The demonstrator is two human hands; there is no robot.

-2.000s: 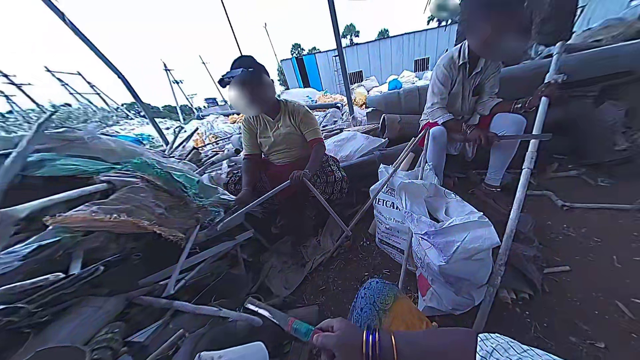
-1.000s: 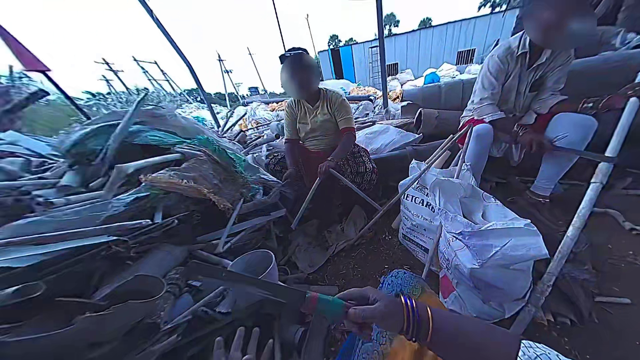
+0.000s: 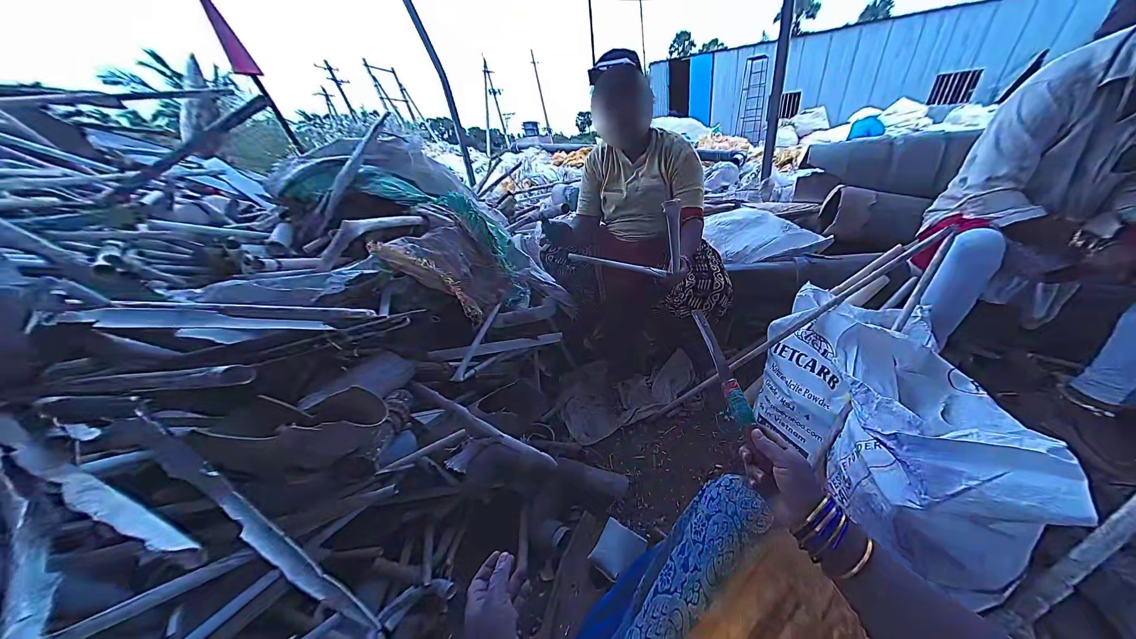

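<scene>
My right hand [image 3: 781,470], with several bangles at the wrist, grips the wrapped green and red handle of a long-bladed knife [image 3: 710,342]. Its narrow blade points up and away, just left of a white woven sack [image 3: 941,444] that bears print. Low in the view, my left hand [image 3: 493,599] has its fingers apart and holds nothing that I can see. It is beside a heap of scrap pipes and strips [image 3: 293,426]. A short white pipe piece [image 3: 617,546] lies between the left hand and my patterned blue garment.
Across from me sits a person [image 3: 639,195] holding a thin pipe [image 3: 617,264] and an upright piece. Another person [image 3: 1021,177] bends at the right. Long poles [image 3: 825,311] lean over the sack. Large grey pipes [image 3: 896,164] lie behind. A pale pole crosses the lower right corner.
My right hand has tipped the knife from pointing left to pointing upward. The left hand has come further into view since the earliest frame. The person opposite has shifted the pipes they hold.
</scene>
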